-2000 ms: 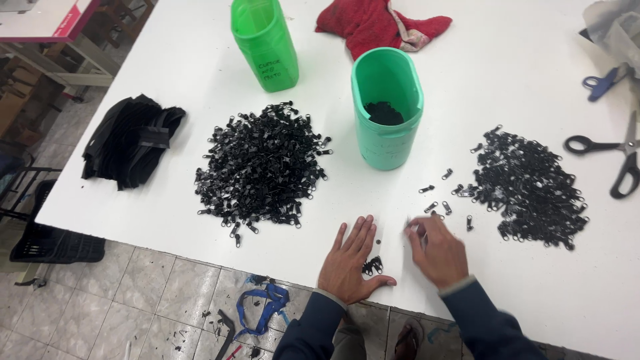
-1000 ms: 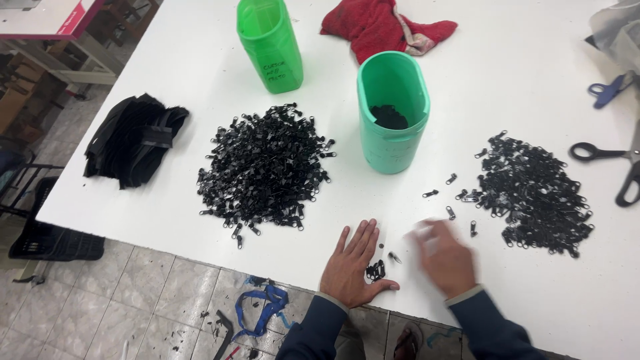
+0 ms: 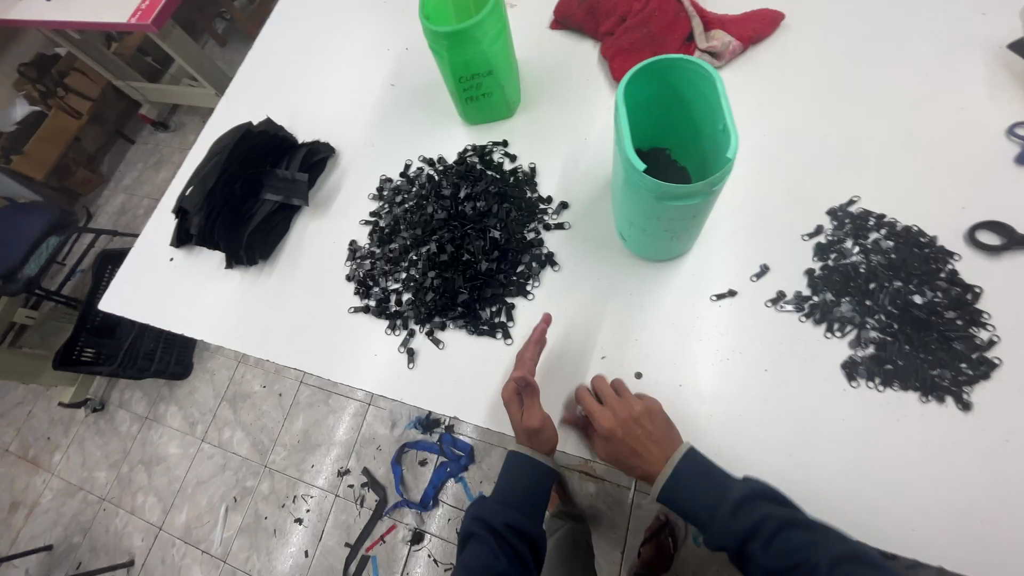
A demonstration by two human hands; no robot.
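My left hand (image 3: 530,392) stands on its edge at the near side of the white table (image 3: 704,496), fingers straight and pointing away from me. Just right of it is my right hand (image 3: 624,420), its fingers curled low over the tabletop; whether anything lies under or in them is hidden. Beyond my left hand spreads a large pile of black zipper sliders (image 3: 456,240). A second pile of black zipper sliders (image 3: 904,304) lies to the right, with a few loose sliders (image 3: 723,295) at its left side. Between the piles stands a teal plastic container (image 3: 664,216) with black contents.
A green plastic container (image 3: 480,80) bearing handwriting stands at the back, near a red cloth (image 3: 640,36). Bundled black fabric strips (image 3: 248,192) lie at the left. Scissors (image 3: 992,236) show partly at the right edge. A black crate (image 3: 128,344) and blue strap (image 3: 436,472) are below table level.
My left hand has turned from lying flat to standing on its edge. My right hand has moved left, close beside it. The small group of sliders seen by my left hand is out of sight.
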